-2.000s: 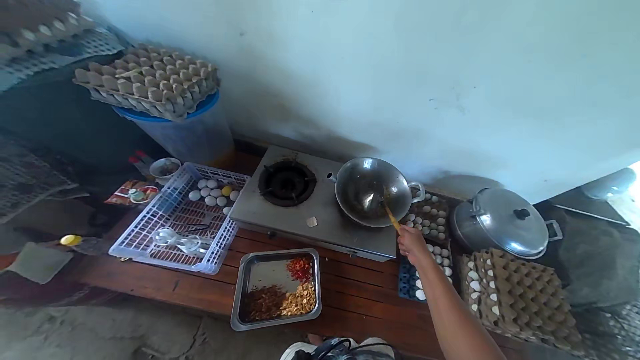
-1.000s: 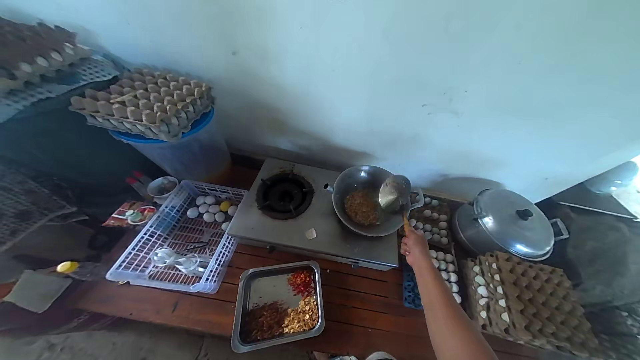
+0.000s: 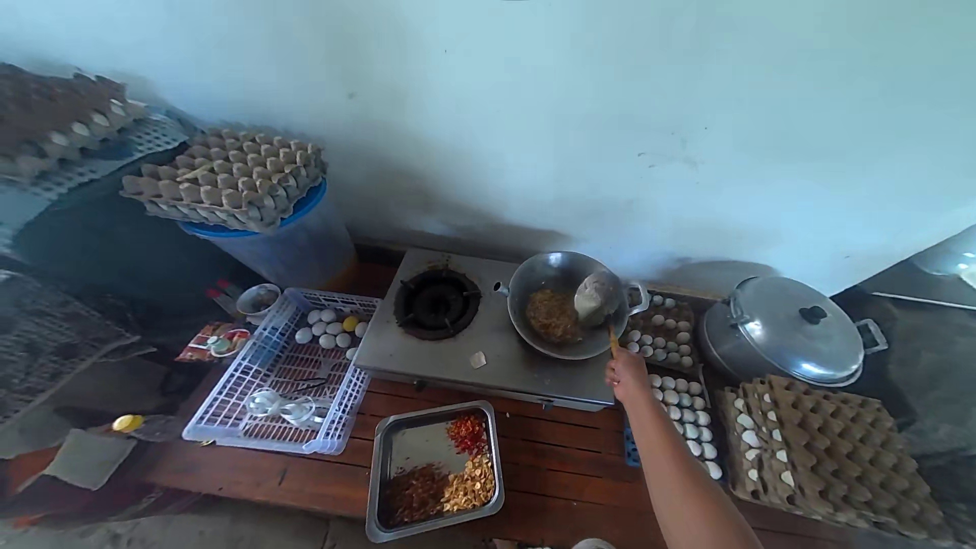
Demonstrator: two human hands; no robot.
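Note:
My right hand (image 3: pixel 628 374) grips the wooden handle of a metal spatula (image 3: pixel 597 297), whose broad head is over the right side of a wok (image 3: pixel 564 263). Brown chopped food (image 3: pixel 552 315) lies in the wok's bottom, left of the spatula head. The wok sits on the right side of a two-burner gas stove (image 3: pixel 503 374); the left burner (image 3: pixel 437 303) is bare. In front of the stove, a steel tray (image 3: pixel 499 457) holds red, brown and yellowish chopped ingredients in separate heaps. My left hand is out of view.
A white plastic basket (image 3: pixel 229 381) with eggs and clear glasses or cups stands left. Egg trays (image 3: pixel 831 450) and a lidded aluminium pot (image 3: pixel 793 328) are at right. More egg trays (image 3: pixel 236 175) top a blue-rimmed bin (image 3: pixel 305 244) at back left. A wall (image 3: pixel 564 137) rises behind the stove.
Two seconds ago the spatula reached down into the wok and little food showed; now its broad head is raised at the wok's right side and the brown food is plainly visible.

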